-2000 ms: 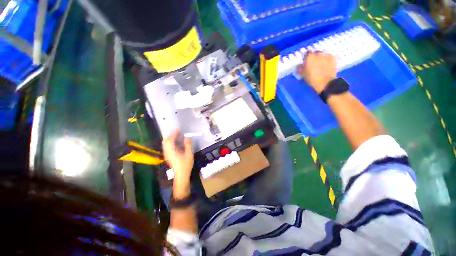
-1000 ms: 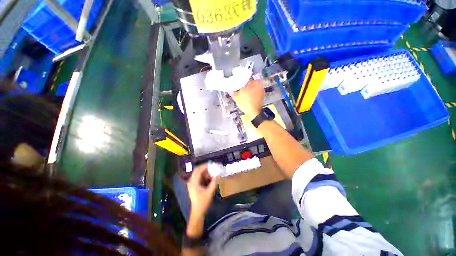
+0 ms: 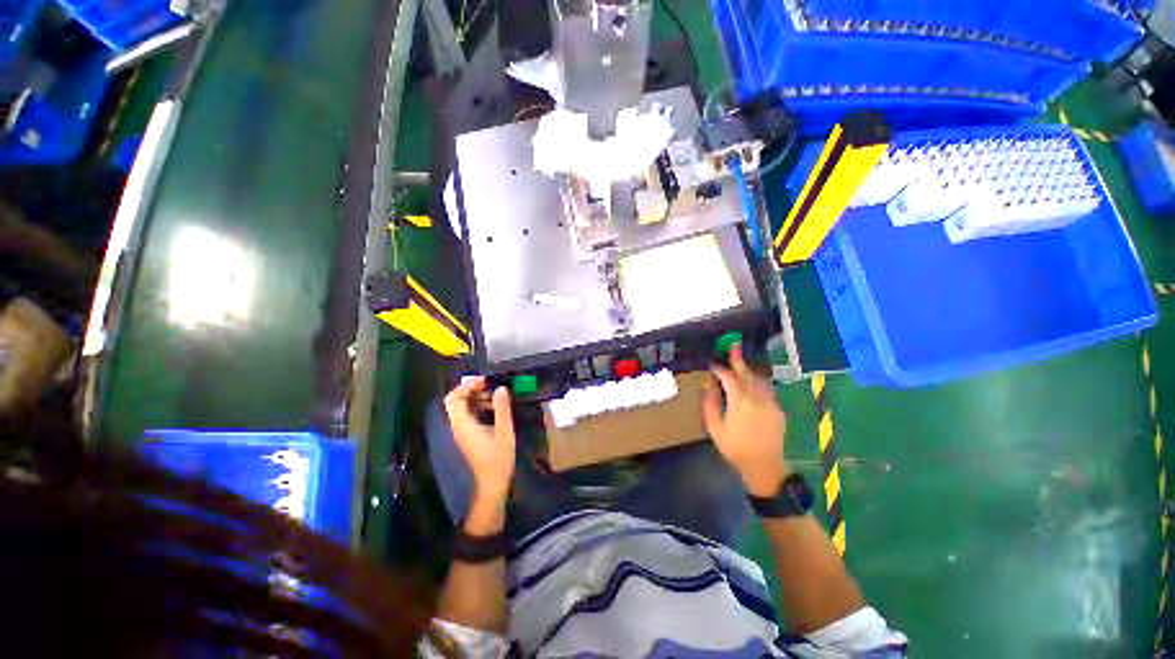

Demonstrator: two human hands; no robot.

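Observation:
My right hand (image 3: 747, 418) is at the right green start button (image 3: 729, 341), a finger on or just at it, and holds nothing. My left hand (image 3: 482, 431) is beside the left green start button (image 3: 526, 385), at the panel's left end, with its fingertips by a small white piece; whether it grips it is unclear. White wrap (image 3: 601, 144) surrounds the lower end of the press head (image 3: 599, 64) above the fixture (image 3: 619, 219). A row of white housings (image 3: 612, 397) lies on the cardboard ledge (image 3: 631, 435). The red emergency stop (image 3: 626, 368) sits mid-panel.
Yellow-and-black light curtain bars stand left (image 3: 425, 318) and right (image 3: 825, 196) of the machine bed (image 3: 515, 277). A blue tote (image 3: 1005, 315) with rows of white housings is at right, stacked totes (image 3: 902, 64) behind it. Another tote (image 3: 338, 483) and the green belt (image 3: 245, 219) are at left.
My right hand has moved from the tote to the fixture, then down to the right green button. My left hand has moved from the housing row to the panel's left end.

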